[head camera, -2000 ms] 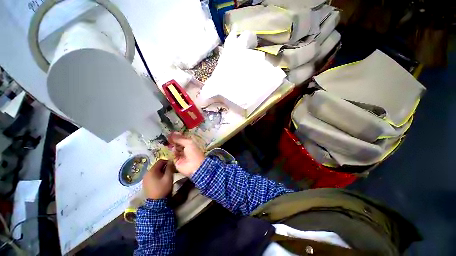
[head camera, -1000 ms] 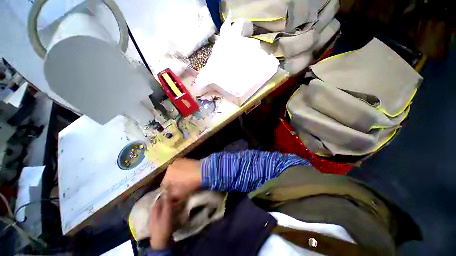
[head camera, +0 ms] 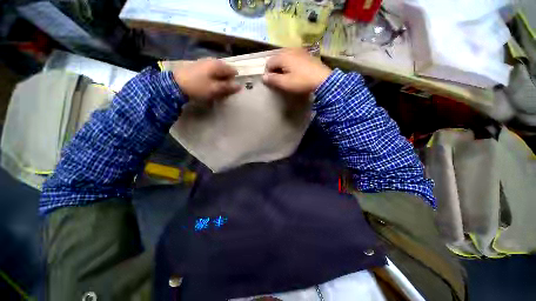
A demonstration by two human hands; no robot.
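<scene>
A beige bag piece (head camera: pixel 244 129) hangs over my lap, its top band stretched between my hands just below the table's front edge. A small dark round snap (head camera: pixel 249 86) shows near the middle of the top edge. My left hand (head camera: pixel 208 79) grips the band on the left. My right hand (head camera: pixel 295 72) grips it on the right. Both thumbs and fingers pinch the rim, and the hands are somewhat blurred.
The worn white table (head camera: pixel 194 17) runs across the top, with the parts dish (head camera: pixel 250 6), yellow base (head camera: pixel 297 26) and red holder (head camera: pixel 361 8). Bag stacks stand at left (head camera: pixel 38 117) and right (head camera: pixel 470 182). White sheet (head camera: pixel 464 41) lies top right.
The view has swung down toward my lap, and the machine head has left the picture. My hands have moved apart and spread the bag's top band between them.
</scene>
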